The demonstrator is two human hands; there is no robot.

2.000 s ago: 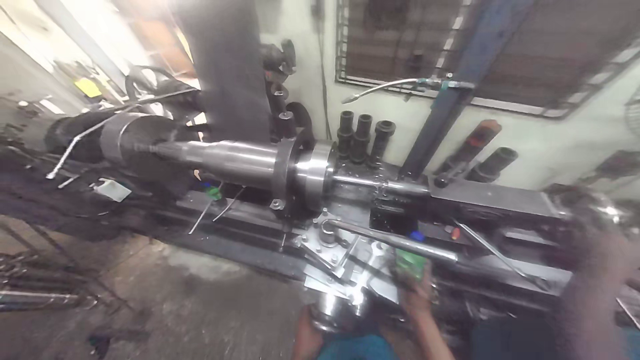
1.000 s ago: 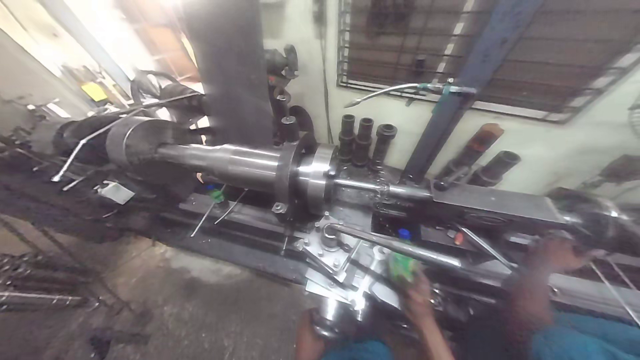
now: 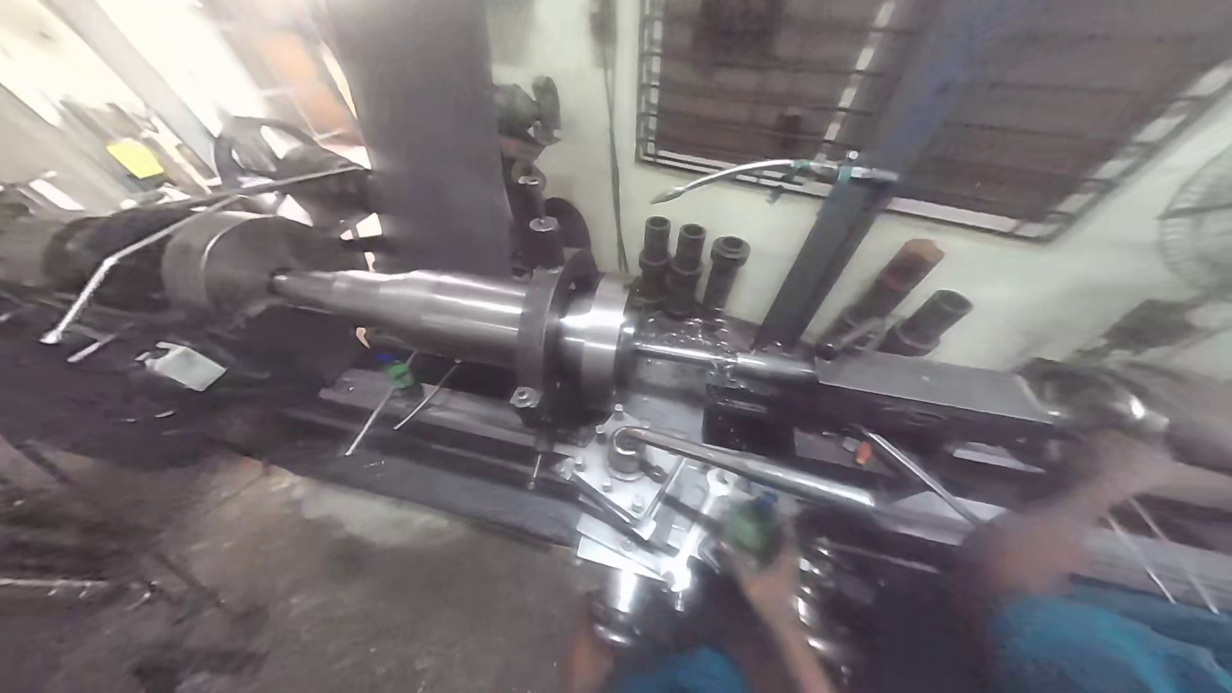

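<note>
At the bottom edge, my left hand (image 3: 589,640) touches the side of a shiny round metal part (image 3: 621,604); blur hides its fingers. My right hand (image 3: 770,577) is closed around a green object (image 3: 753,531) with a blue top, beside the lathe's tool post (image 3: 628,457). A long metal handle (image 3: 760,464) runs right from that post. Behind it a steady rest (image 3: 541,351) surrounds a bright stepped steel shaft (image 3: 433,310), whose left end sits in the chuck (image 3: 226,260). A bar (image 3: 683,354) reaches the shaft's right end.
Another bare arm (image 3: 1039,549) with a blue sleeve, apparently a co-worker's, reaches to a shiny wheel (image 3: 1136,409) at right. Several dark pipes (image 3: 689,265) stand along the wall. A blue-grey post (image 3: 828,255) rises behind the bed. Thin rods (image 3: 371,421) lean near the bed.
The blue-sleeved arm at right has shifted, its hand now over the wheel. My right hand has moved slightly left and down with the green object. My left hand stays beside the round part.
</note>
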